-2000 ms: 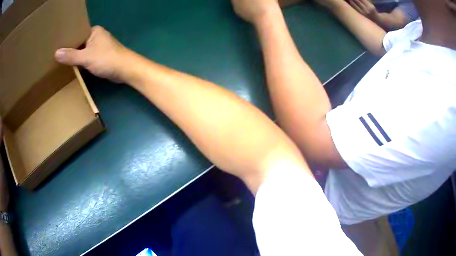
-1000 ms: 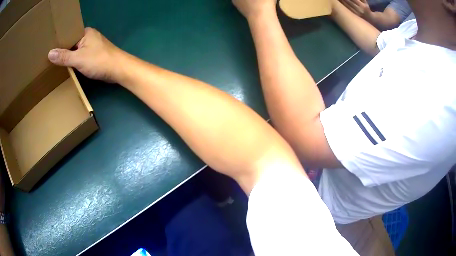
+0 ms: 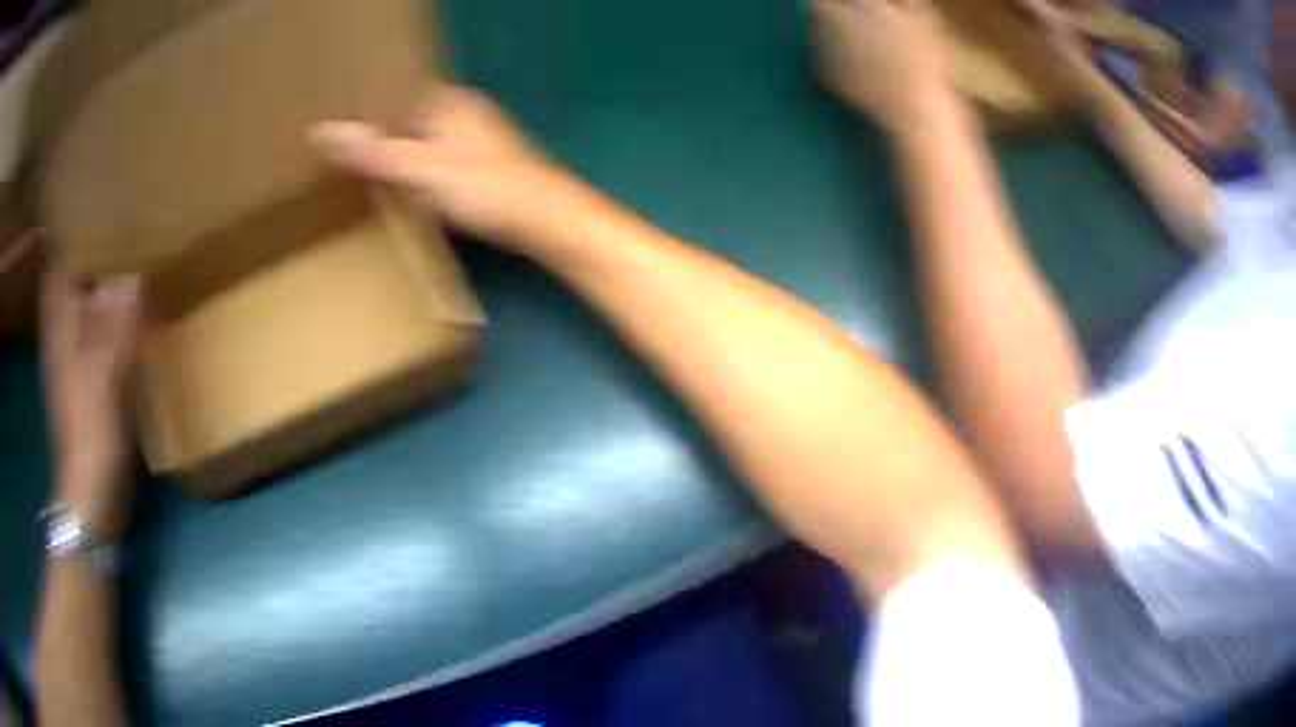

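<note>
The open brown mailer box (image 3: 306,334) stands on the dark green table at the left, its lid (image 3: 242,128) upright at the back. My right hand (image 3: 448,164) grips the box's right back corner, thumb inside against the lid and fingers behind. My left hand (image 3: 97,348), with a silver wristwatch above the forearm, is at the box's left side wall, its fingers near the left back corner. The view is blurred, so the exact contact of the left fingers is hard to tell.
A person in a white shirt (image 3: 1208,440) stands close at my right, arms reaching over the table (image 3: 597,469). Their hands are at another brown box (image 3: 1002,71) at the top right. More hands show behind it. The table's pale curved edge runs below.
The view has swung left, so the box and arms appear further right. My left hand and watch have come into view at the box's left side. My right hand keeps its grip.
</note>
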